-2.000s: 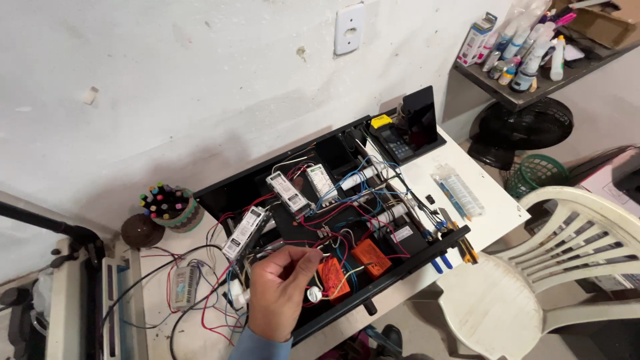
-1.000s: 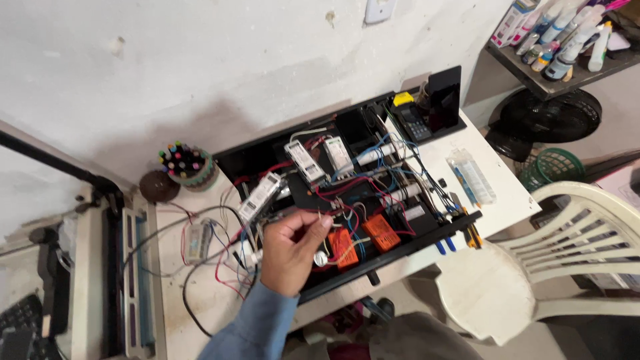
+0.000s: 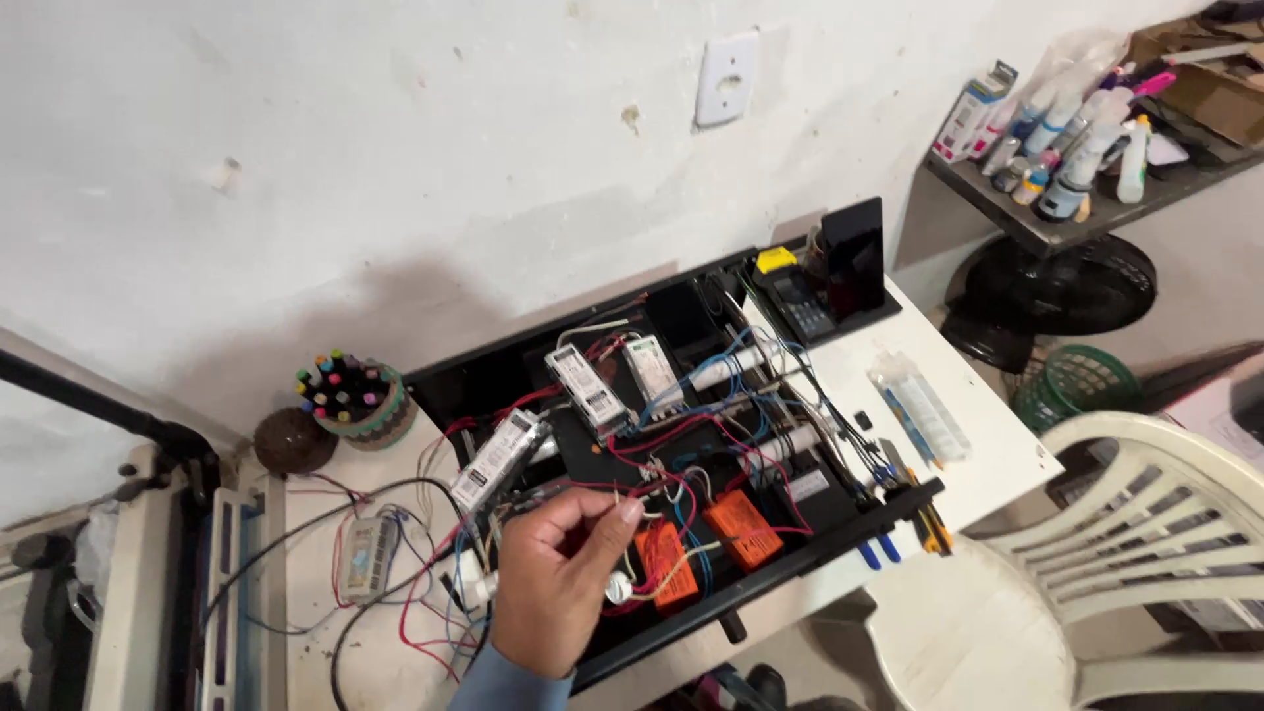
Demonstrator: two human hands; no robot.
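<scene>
My left hand (image 3: 565,573) reaches in from the bottom, over the front of a black open case (image 3: 681,622) full of wiring. Its thumb and index finger pinch a thin wire (image 3: 617,491). Just right of the fingertips lie two orange modules (image 3: 666,566) with coloured wires. Behind them are white labelled driver modules (image 3: 590,387), one of them tilted at the left (image 3: 499,460). White tubes (image 3: 733,366) and a black box (image 3: 822,499) fill the right part. A round white piece (image 3: 619,588) sits beside the thumb. My right hand is out of view.
On the white table are a loose module (image 3: 366,559), a pot of markers (image 3: 367,420), a brown ball (image 3: 294,441) and a clear plastic pack (image 3: 920,407). Blue-handled pliers (image 3: 878,551) lie near the case's right end. A white plastic chair (image 3: 973,622) stands at the right.
The left hand stays over the front of the case, its fingers pinched throughout. The view has shifted between frames. Nothing else has plainly moved.
</scene>
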